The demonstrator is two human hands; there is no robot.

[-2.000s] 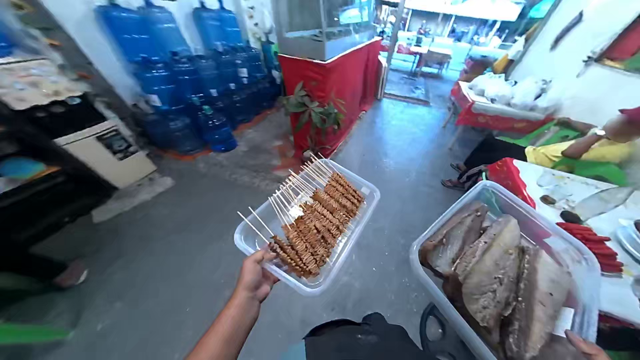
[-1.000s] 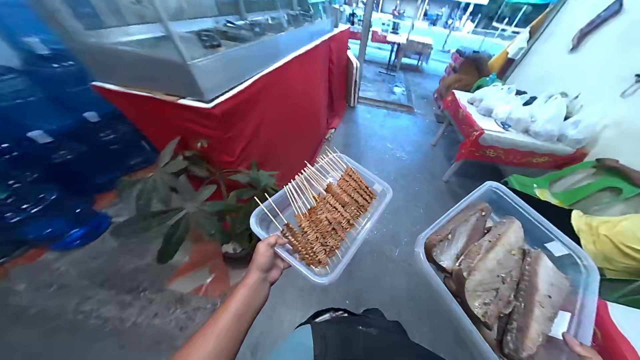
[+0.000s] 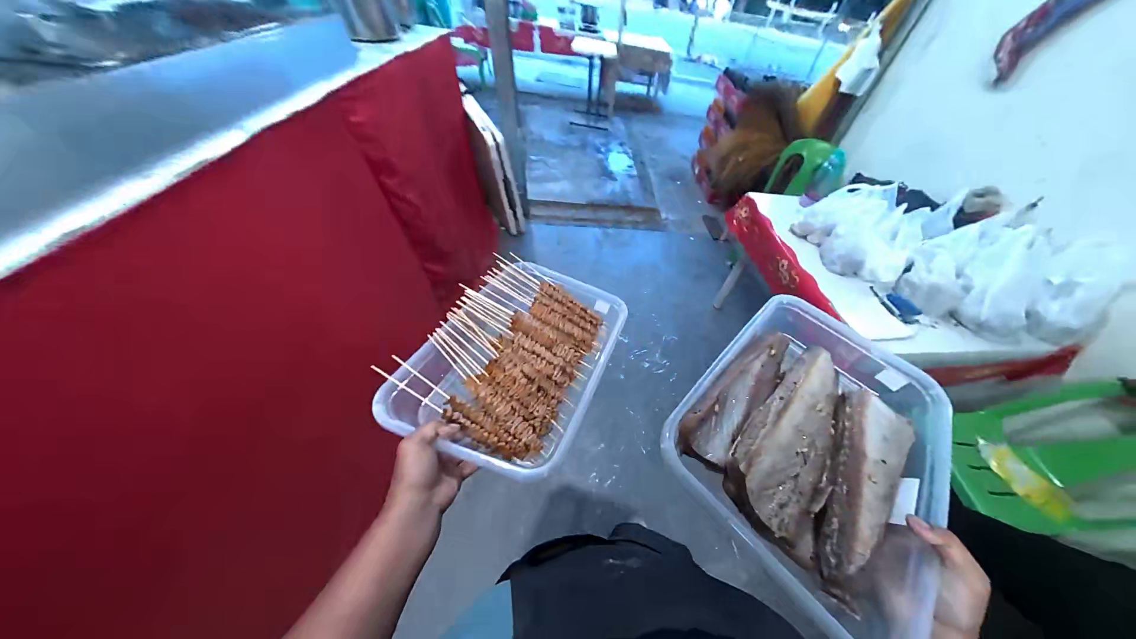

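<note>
My left hand (image 3: 430, 470) grips the near left edge of a clear plastic container (image 3: 581, 413), thumb over the rim. Several skewers of brown, folded meat (image 3: 532, 373) lie side by side in it, their bare bamboo ends sticking out past the left rim. My right hand (image 3: 954, 577) holds a larger, deeper clear plastic container (image 3: 927, 426) by its right side near the bottom of the view. Large slabs of seasoned meat (image 3: 790, 444) rest in that one. The two containers are held apart over the floor.
A counter draped in red cloth (image 3: 222, 355) runs along the left. On the right stand a table (image 3: 852, 302) with white plastic bags (image 3: 967, 257) and a green plastic chair (image 3: 1056, 444). Ahead, a doorway with a raised sill (image 3: 595, 214) opens onto tables outside. Another person sits near the doorway.
The view has moved forward past the water jugs and potted plant, towards the doorway. The red-draped counter is now close on the left. Both containers have stayed in my hands.
</note>
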